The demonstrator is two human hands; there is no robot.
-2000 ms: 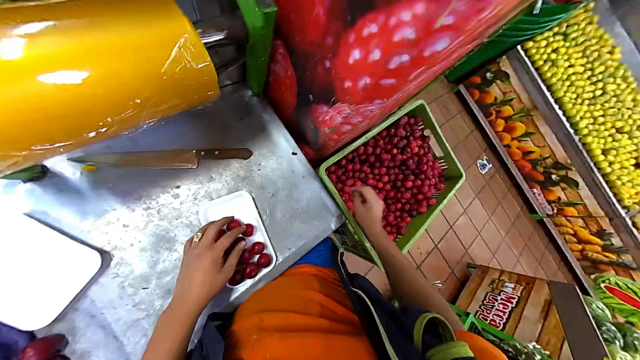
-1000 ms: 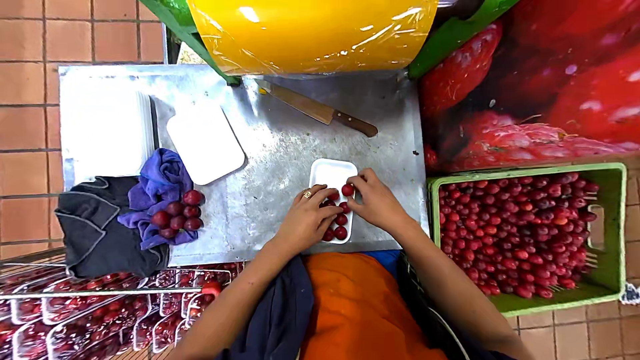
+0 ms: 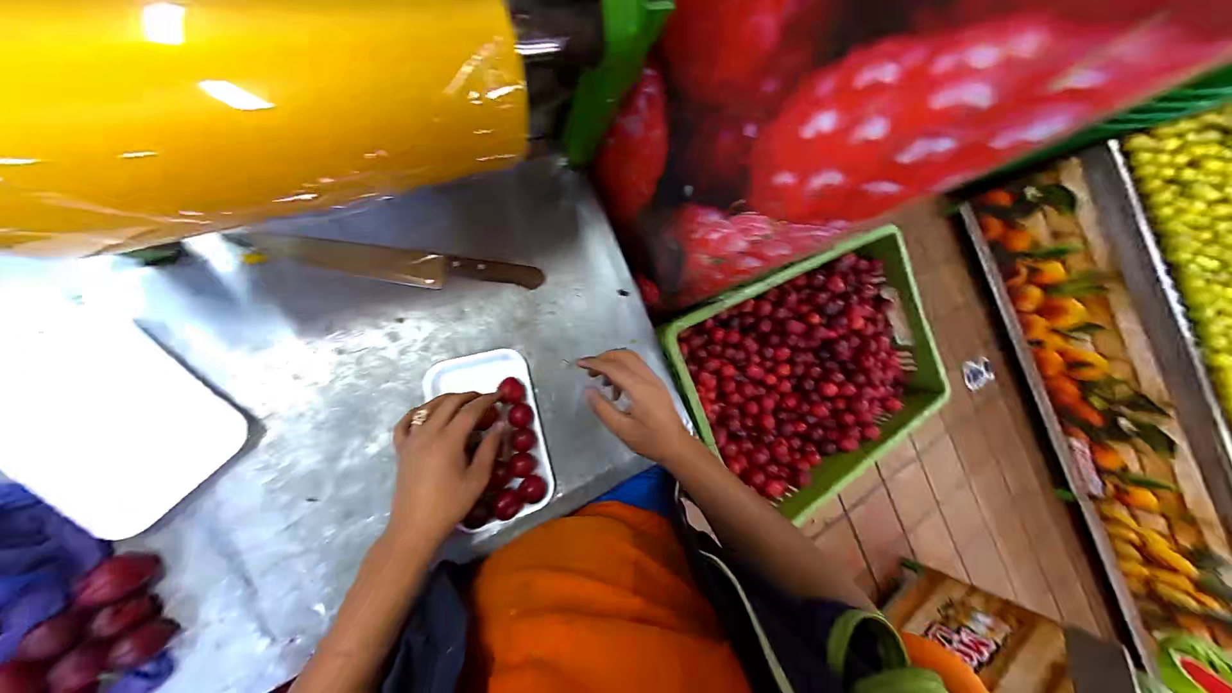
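A small white foam tray (image 3: 537,489) lies on the metal table near my body, with several round dark red fruits (image 3: 521,440), plum-like, in rows along its right side and lower end. My left hand (image 3: 445,452) rests over the tray's left part, its fingertips touching fruits and hiding some of them. Between the tray and the green crate, my right hand (image 3: 635,404) hovers over the table's right part, fingers apart and nothing in them. The green plastic crate (image 3: 685,371), at the right of the table, holds many small red fruits (image 3: 799,366).
A knife with a wooden handle (image 3: 496,272) lies beyond the tray, below a yellow film-wrapped roll (image 3: 289,106). White trays (image 3: 115,414) and larger dark red fruits (image 3: 115,616) on purple cloth (image 3: 38,558) are at left. A produce display (image 3: 1078,385) stands beyond the tiled floor at right.
My right hand was at the crate's fruits two seconds ago, then at the tray with a red fruit; now it is between them, empty. The view has swung right again.
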